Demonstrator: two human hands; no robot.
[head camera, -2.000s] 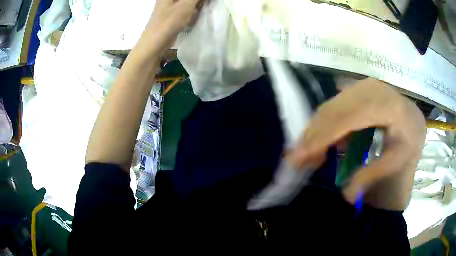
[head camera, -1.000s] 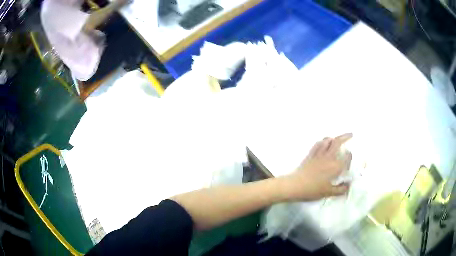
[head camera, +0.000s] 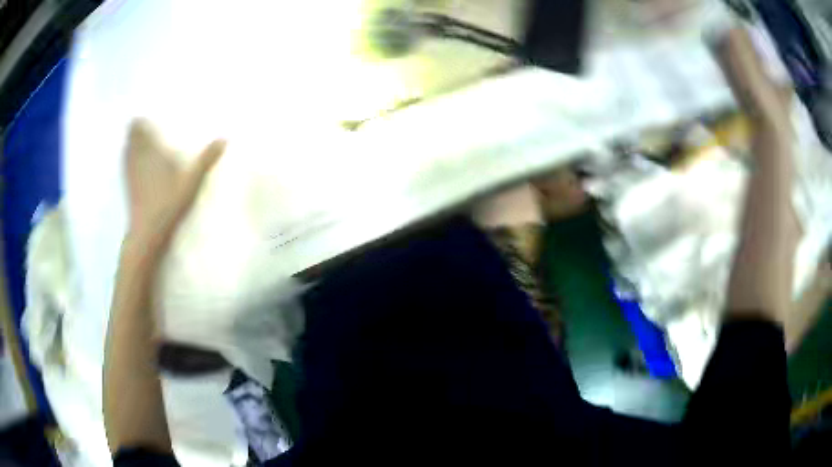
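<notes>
A large white garment piece (head camera: 242, 306) lies over the left part of the table and hangs past its front edge. My left hand (head camera: 164, 178) is on the white cloth at the left, thumb spread from the fingers; blur hides whether it grips the cloth. My right hand (head camera: 750, 68) is at the table's right end, near small pale pieces; it is blurred and I cannot tell whether it holds one. The white sewing table (head camera: 474, 137) runs across the view with its ruler-marked front edge.
A dark flat phone (head camera: 555, 32) lies at the back of the table, with a thin dark tool (head camera: 470, 32) left of it. A heap of white pieces (head camera: 684, 219) hangs below the table at the right. Blue lining (head camera: 27, 155) shows at the far left. The floor is green.
The view has swung from the left pile back to the table. My left hand is now at the left on the cloth, and my right hand has come into view at the table's right end.
</notes>
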